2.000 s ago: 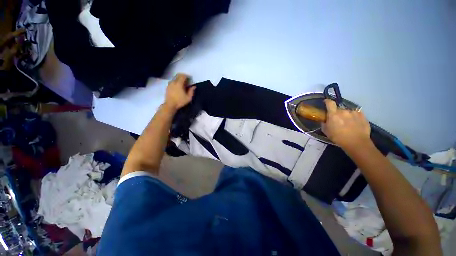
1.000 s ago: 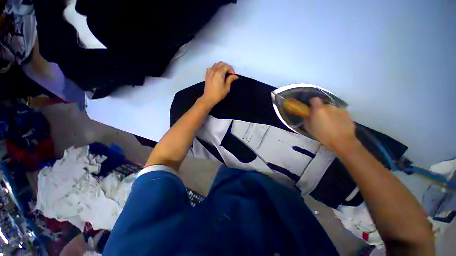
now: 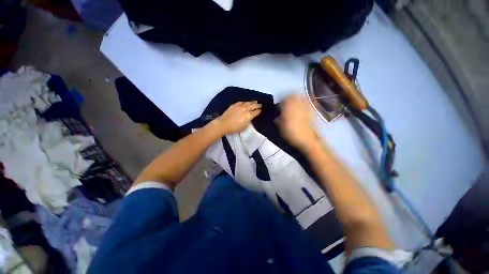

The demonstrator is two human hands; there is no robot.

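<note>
The garment (image 3: 284,168) lies near the table edge in front of me, whitish side showing with black seam strips and a wide black band (image 3: 233,96) along its far edge. My left hand (image 3: 239,116) lies on the band, fingers bent; whether it pinches the cloth cannot be told. My right hand (image 3: 296,120) is blurred, over the band's right part, off the iron; its finger state cannot be made out. The steam iron (image 3: 332,91) rests on the table to the right of my right hand, wooden handle free.
A large black garment pile (image 3: 257,27) lies across the table's far side. The blue hose (image 3: 385,155) trails from the iron to the lower right. White cloth heaps (image 3: 37,144) lie on the floor at left, and dark cloth (image 3: 147,112) hangs by the table's left edge.
My right hand has let go of the iron, which now stands on the table away from the garment. My right hand has moved left to the band. The view has turned.
</note>
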